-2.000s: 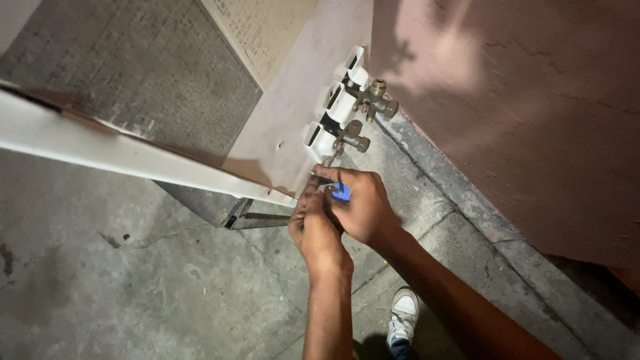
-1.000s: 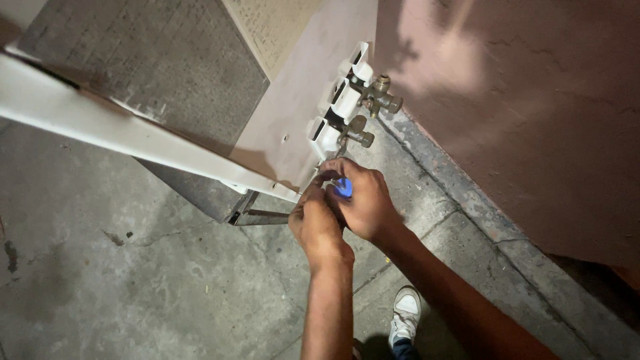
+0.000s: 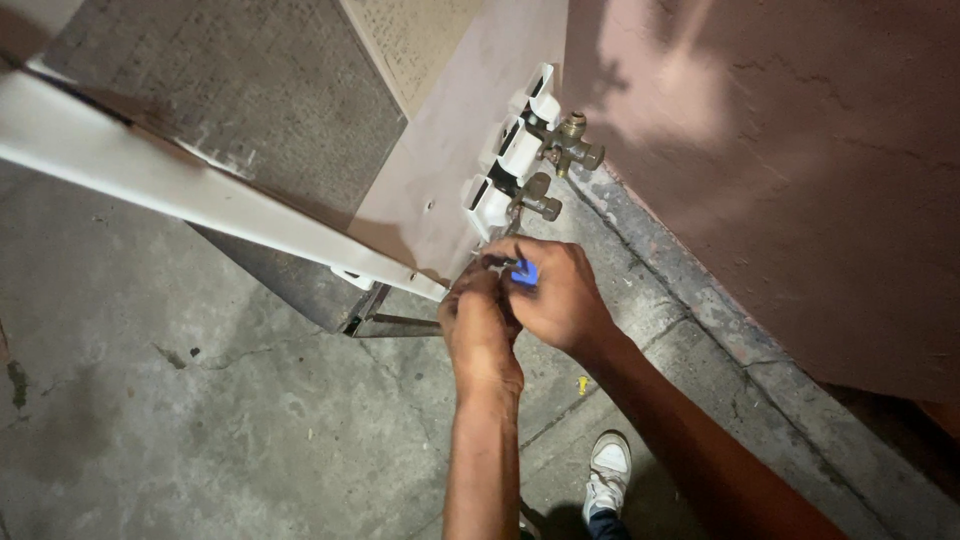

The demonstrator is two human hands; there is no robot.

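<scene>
My right hand (image 3: 559, 296) is closed around a small blue object (image 3: 524, 272), whose kind I cannot tell. Against it, my left hand (image 3: 478, 307) has its fingers bent at the lower corner of a white metal panel (image 3: 225, 191); what its fingertips touch is hidden. Just above both hands, brass service valves (image 3: 574, 150) and a lower brass valve (image 3: 536, 199) stick out from a white bracket with slots (image 3: 517, 146).
A pinkish wall (image 3: 787, 187) rises on the right above a concrete ledge (image 3: 667, 262). Below lies a concrete floor (image 3: 262, 420) with a small yellow piece (image 3: 583, 385) and a white shoe (image 3: 609, 469). A dark metal frame (image 3: 367, 311) stands left of the hands.
Both hands stay together near the panel's corner, with only small shifts of the fingers. The blue object remains in the right hand.
</scene>
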